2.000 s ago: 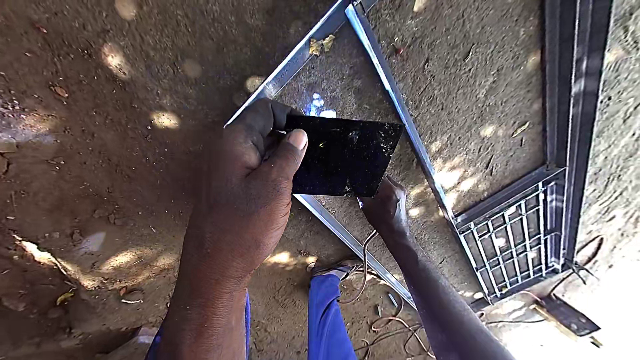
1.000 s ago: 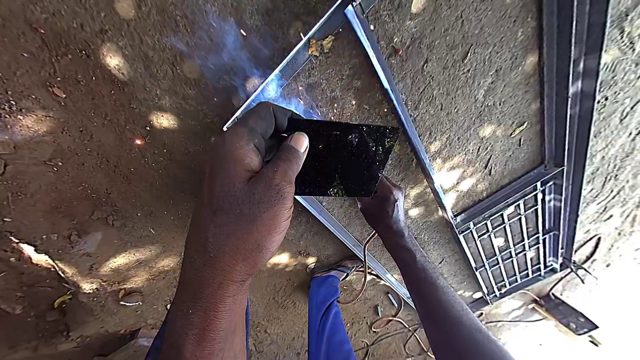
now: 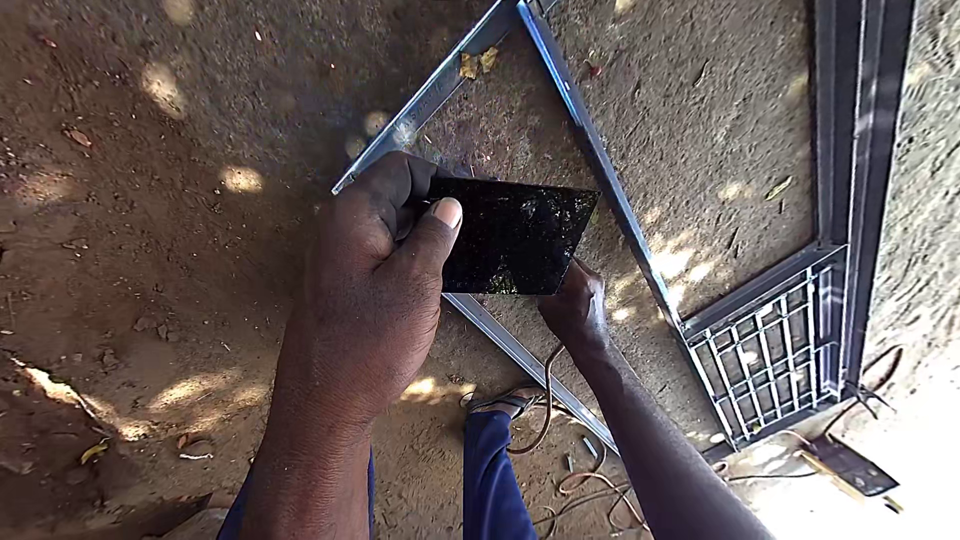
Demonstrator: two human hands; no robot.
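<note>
My left hand [image 3: 375, 277] grips the left edge of a dark rectangular welding glass [image 3: 517, 236], its thumb lying on the near face. Beyond the lower right corner of the glass is my right hand [image 3: 577, 300], its fingers mostly hidden behind the pane. A brown cable [image 3: 549, 394] hangs from beneath this hand; what it holds cannot be seen. Behind the glass, steel angle bars lie on the ground: one bar [image 3: 435, 94] runs to the upper right from my left hand, another bar [image 3: 600, 157] slopes down to the right, and a third bar [image 3: 525, 358] passes below the glass.
At the right lies a metal grille [image 3: 772, 345] against long dark steel frame bars [image 3: 855, 187]. Looped cables [image 3: 592, 480] lie on the dirt near my sandalled foot [image 3: 506, 401]. A dark flat object [image 3: 855, 465] lies at the lower right.
The bright blue-white arc glow and smoke near the glass in the earlier frames are gone; only a faint haze shows. Both hands and the glass are in nearly the same place.
</note>
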